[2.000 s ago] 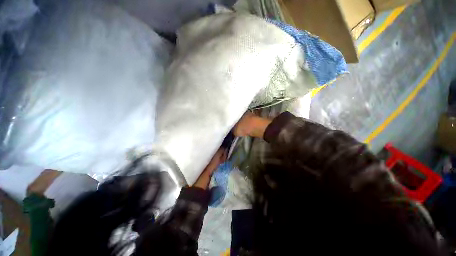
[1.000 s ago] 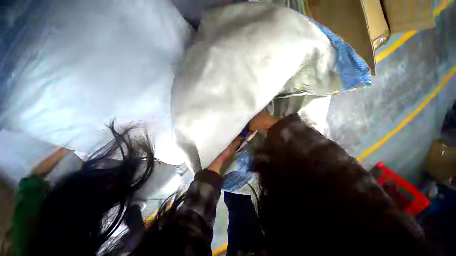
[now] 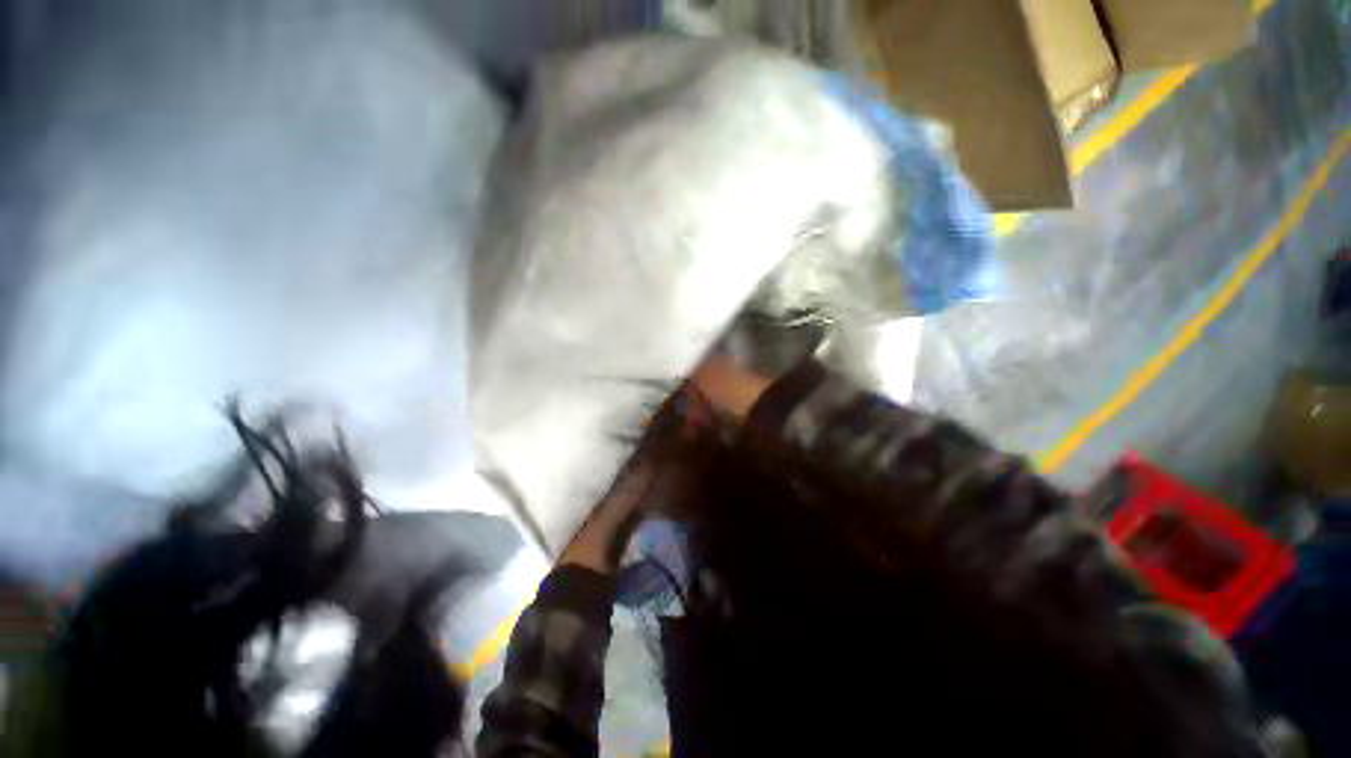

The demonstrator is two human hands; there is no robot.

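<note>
A large off-white woven sack [image 3: 637,222] with a blue patch at its right end lies across the middle of the view. My right hand [image 3: 726,388] is at the sack's lower edge, its fingers hidden by the sack and dark shadow. My left hand [image 3: 619,504] is lower and to the left, at the same edge, blurred and partly covered by dark strands. Something dark lies between the hands, too blurred to name. I cannot tell what either hand holds.
A large white sheet or sack [image 3: 252,252] fills the left. Brown cartons [image 3: 971,96] stand at the upper right. A red plastic stool [image 3: 1193,548] is at the right, on the grey floor with yellow lines [image 3: 1185,348]. A person's dark hair [image 3: 163,637] is at the lower left.
The view shifts right and then back left. The hands stay at the sack's lower edge. The green sleeve and arm at the left are no longer clearly seen.
</note>
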